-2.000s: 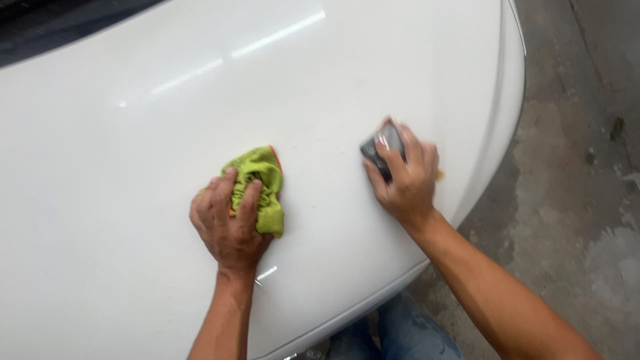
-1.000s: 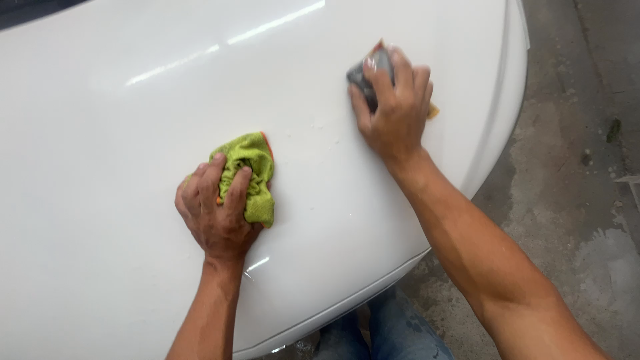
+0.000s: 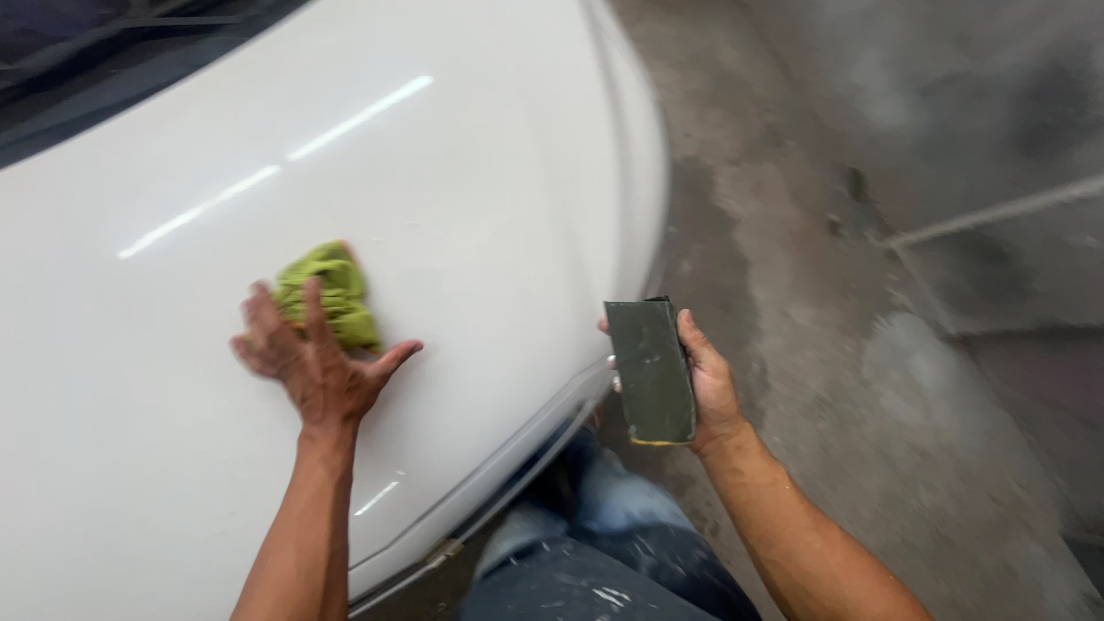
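Note:
A crumpled green cloth with an orange edge [image 3: 332,293] lies on the white car hood [image 3: 483,216]. My left hand [image 3: 323,354] rests over its near side with the fingers and thumb spread; the cloth is not gripped. Off the hood's front edge, my right hand [image 3: 711,379] grips a sanding block faced with dark grey-green sandpaper [image 3: 651,371]. The sandpaper face is turned up toward me, and a yellow edge shows at its near end. Most of my right fingers are hidden behind the block.
The hood's front edge curves down the middle of the view, with my jeans [image 3: 621,492] just below it. The dark windshield area [image 3: 112,60] is at the upper left. A stained concrete floor [image 3: 802,285] lies at the right.
My right hand has come off the hood with the block and turned it so the sandpaper shows. My left fingers have spread from around the cloth. The view has shifted right.

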